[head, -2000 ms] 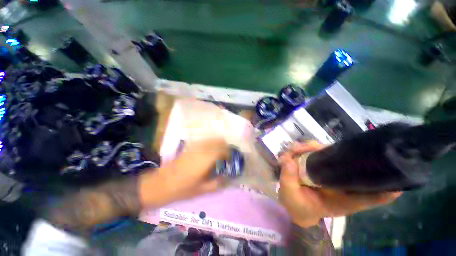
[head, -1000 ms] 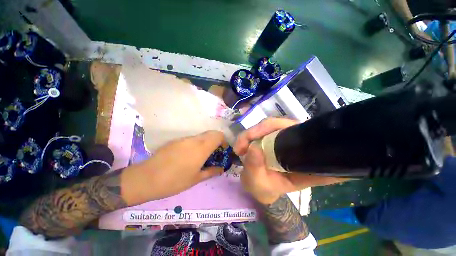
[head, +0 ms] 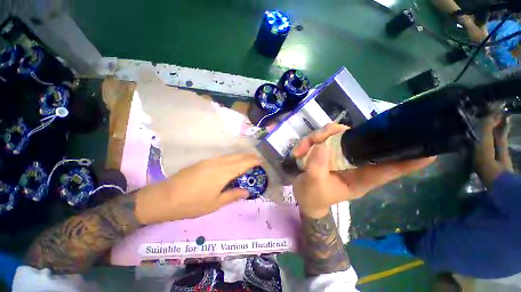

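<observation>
My left hand (head: 211, 185) grips a black cylindrical unit on the pink mat (head: 228, 228); its round circuit board (head: 251, 181) faces up. My right hand (head: 325, 179) holds the electric screwdriver (head: 405, 134), a thick black barrel with a pale nose, fingers around the nose. The driver lies slanted, its nose over the near edge of the white screw feeder (head: 287, 140). A thin tip shows above the feeder's dark tray. The driver is apart from the board in my left hand.
Two units (head: 269, 98) stand at the feeder's left side. Several waiting units (head: 76, 185) with white wires are at the left. A unit with a glowing blue board (head: 277, 21) stands on the green conveyor (head: 188, 34), beyond the pale rail (head: 171, 75). Another person's blue sleeve (head: 480, 234) is at the right.
The screwdriver has moved right and up, away from the held unit, and over the feeder. The board in my left hand is now more exposed. The conveyor unit has shifted left.
</observation>
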